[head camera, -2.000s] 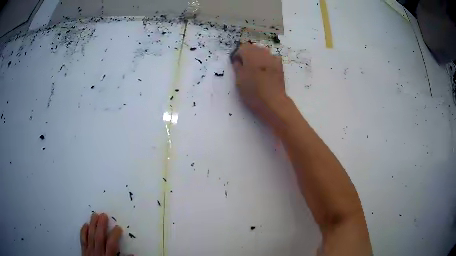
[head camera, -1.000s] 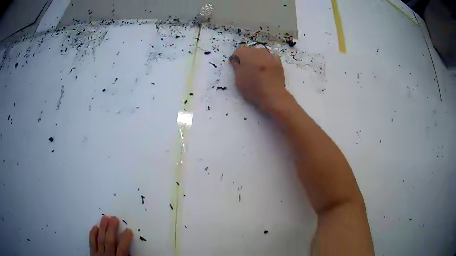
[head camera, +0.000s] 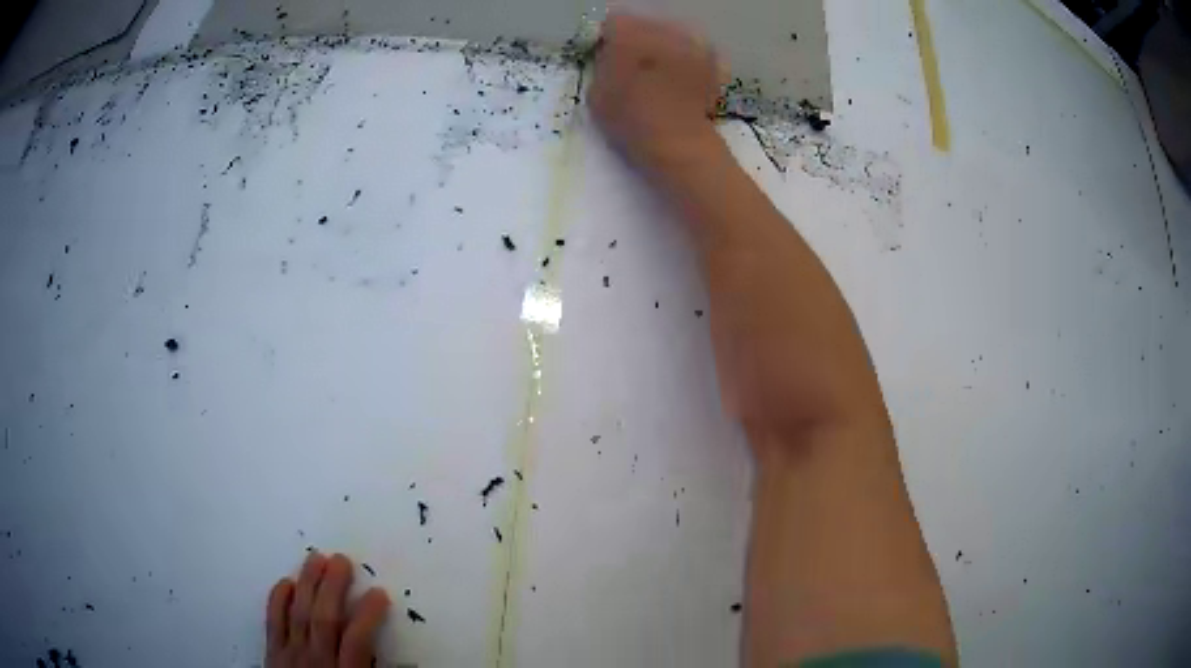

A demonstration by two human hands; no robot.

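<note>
My right hand (head camera: 653, 89) is a blurred fist at the far side of the white table, over the near edge of the greyboard sheet (head camera: 444, 18). What it holds is hidden; I cannot tell if the lump is in it. A dark gritty residue band (head camera: 516, 59) runs along the board edge on both sides of the fist. My left hand (head camera: 324, 613) rests on the tabletop at the bottom, cut off by the frame edge, fingers slightly apart, with no thing seen in it. Black glue crumbs (head camera: 491, 488) lie scattered over the table.
Clear yellowish tape (head camera: 533, 372) covers a seam running down the middle of the white tabletop (head camera: 314, 431). A yellow tape strip (head camera: 931, 78) lies at the upper right. A thin dark line (head camera: 1156, 170) curves near the right edge. Dark objects stand at the upper right corner.
The view has shifted, so the table appears further right. My right hand has moved away from me, up to the board edge near the seam. My left hand stays resting on the table.
</note>
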